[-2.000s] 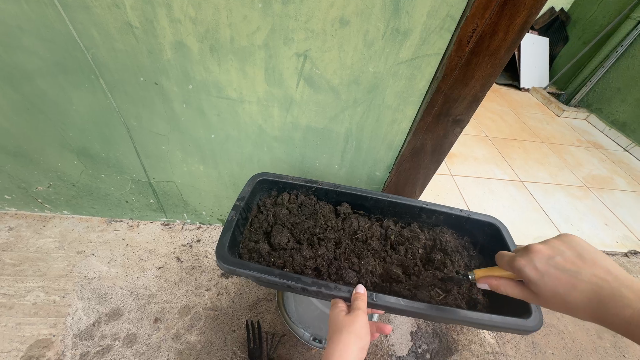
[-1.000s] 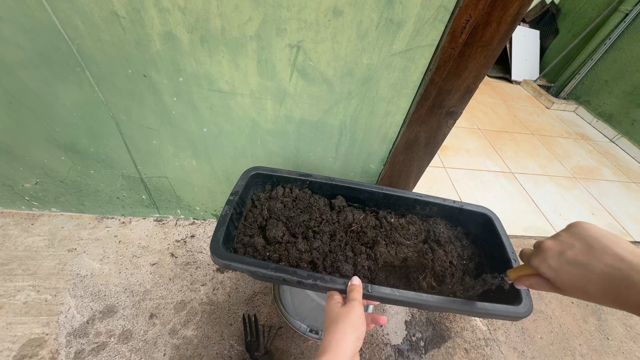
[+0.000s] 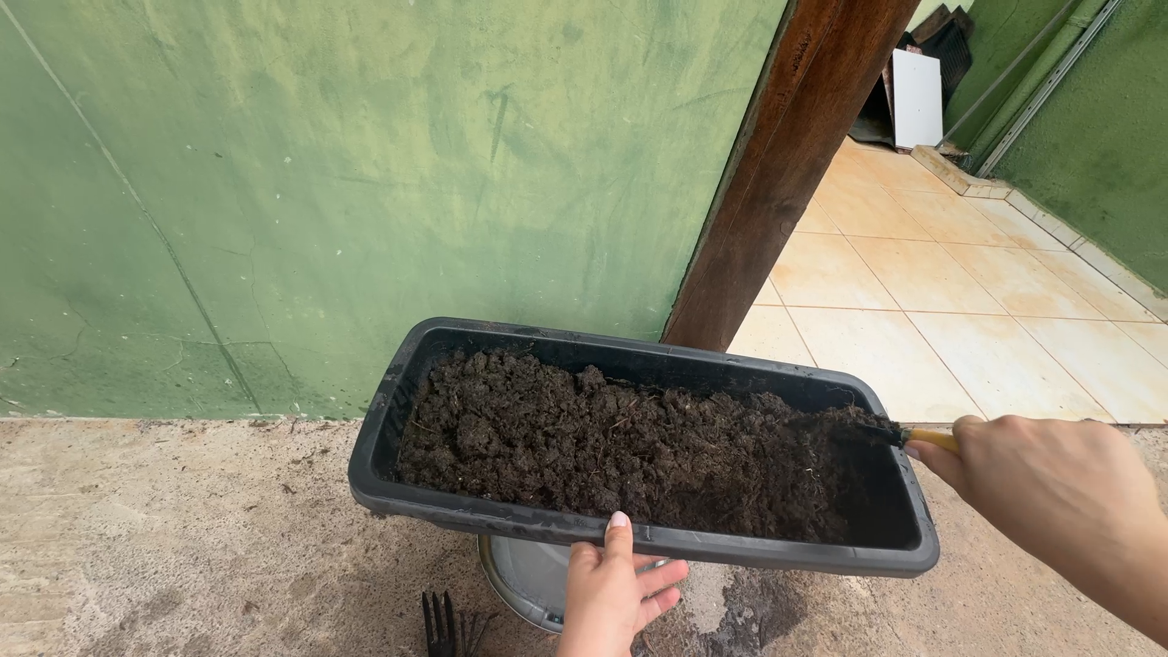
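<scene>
A long dark plastic planter box (image 3: 730, 545) holds dark crumbly soil (image 3: 584, 438), heaped toward its left and middle, with the inner right end partly bare. My left hand (image 3: 613, 589) is at the planter's near rim, thumb on top and fingers beneath it. In my right hand (image 3: 1049, 474) is the yellow handle of a small garden tool (image 3: 931, 441); its dark metal end is over the right part of the planter with soil on it, so its exact shape cannot be told.
Below the planter is a round metal-rimmed lid or container (image 3: 525, 579). A black hand fork (image 3: 440, 625) lies on the concrete floor (image 3: 228, 538). Behind stand a green wall (image 3: 392, 182) and a wooden post (image 3: 785, 164); a tiled floor (image 3: 912, 274) extends at the right.
My right hand has lifted the tool from low in the soil at the right end to about the height of the rim. Bare planter bottom now shows there. My left hand stays at the near rim.
</scene>
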